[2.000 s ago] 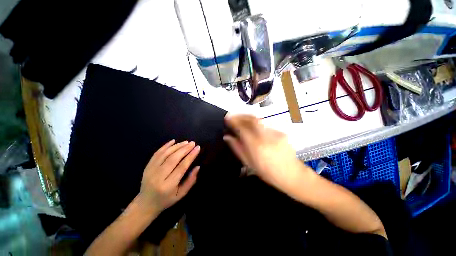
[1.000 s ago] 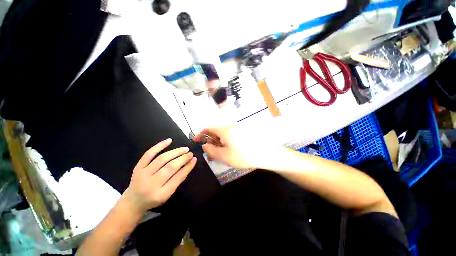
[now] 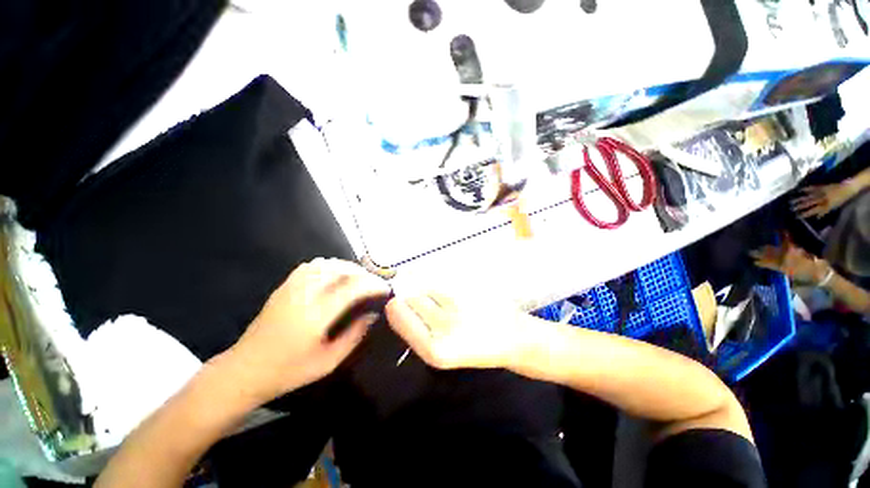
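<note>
A large black fabric panel [image 3: 210, 219] lies on the white table left of the sewing machine head [image 3: 420, 86] and hangs over the front edge. My left hand [image 3: 320, 310] is curled at the panel's right edge, with its fingertips pinching there. My right hand [image 3: 448, 329] meets it at the same edge, thumb and fingers closed on the fabric. The fingertips nearly touch. A small pale sliver shows under my right fingers; I cannot tell what it is. The needle area is blurred and no fabric lies under it.
Red-handled scissors [image 3: 615, 186] and a tan strip [image 3: 520, 219] lie right of the needle. A tool tray [image 3: 730, 172] holds a clear bag. Blue crates [image 3: 658, 286] are below right. A black fabric pile [image 3: 95, 86] is at upper left. Another person's hands [image 3: 797, 262] show at far right.
My left hand has gone from flat with spread fingers to curled at the panel's edge, against my right hand. The panel has shifted left, clear of the machine head. The view has turned.
</note>
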